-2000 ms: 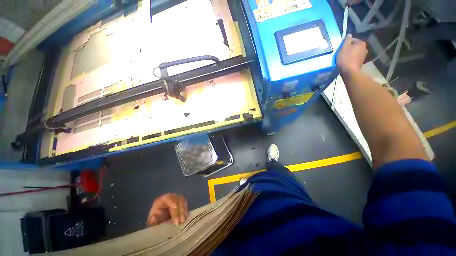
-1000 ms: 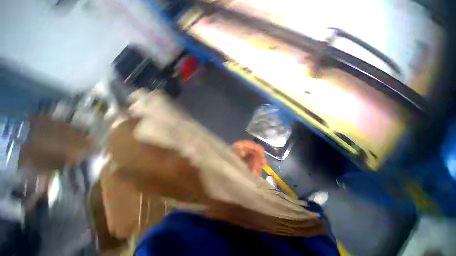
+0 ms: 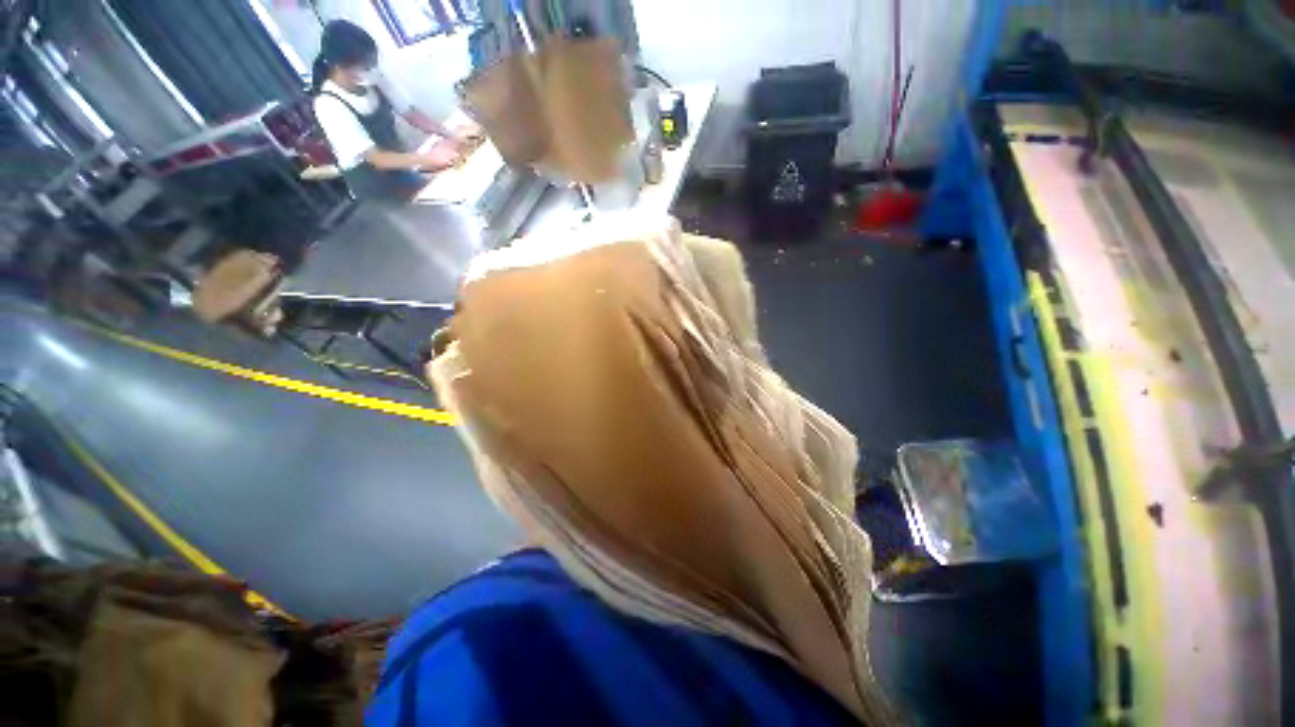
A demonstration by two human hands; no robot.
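A thick stack of tan and brown flexible sheets (image 3: 611, 426) stands upright against the blue sleeve or shirt, in the middle of the head view. Its sheets fan out with ragged, lighter edges along the top and right side. Neither of my hands shows. Whatever supports the stack is hidden behind it or outside the picture.
The machine bed (image 3: 1150, 469) with its black beam (image 3: 1207, 284) is at the right. Scrap trays (image 3: 966, 497) lie beside it. A black bin (image 3: 795, 142) and red dustpan (image 3: 888, 210) stand behind. A person (image 3: 362, 128) sits working at a table, upper left. Brown piles (image 3: 171, 653) are lower left.
The view has swung left, away from the control cabinet towards the walkway and the seated person. The stack now stands upright in mid-view. The hand seen beside it earlier no longer shows.
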